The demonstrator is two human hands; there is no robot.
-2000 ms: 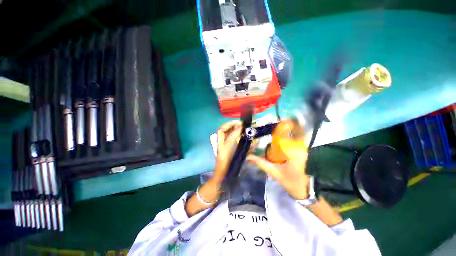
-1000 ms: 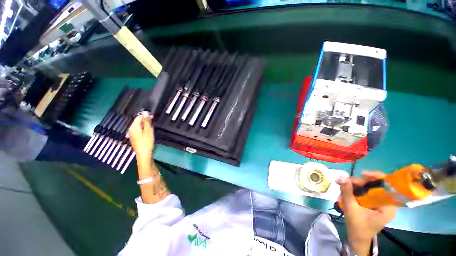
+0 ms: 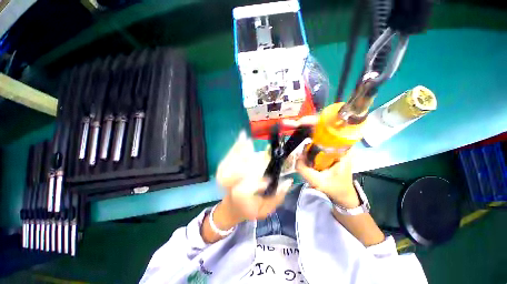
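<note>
A black folding leg assembly (image 3: 274, 162) stands roughly upright in front of me, with a short arm branching right at its pivot. My left hand (image 3: 247, 186) is blurred; its lower fingers close on the assembly's lower end. My right hand (image 3: 333, 180) is shut on the black grip of the orange electric screwdriver (image 3: 335, 136), right beside the assembly. Some right fingertips are near the assembly; whether they touch it is unclear. The driver's tip and any screw are hidden or blurred.
The screw feeder (image 3: 272, 83) with a red base is just beyond my hands. The slotted tray (image 3: 172, 122) holds several legs at left, with a leg row (image 3: 50, 236) beside it. A yellow-ended roll (image 3: 403, 111) lies right; a black stool (image 3: 430, 209) stands lower right.
The view has turned right. My left hand has left the leg row and tray and now holds a leg assembly. The screwdriver, earlier held sideways at right, is now beside it, its rear pointing up and away.
</note>
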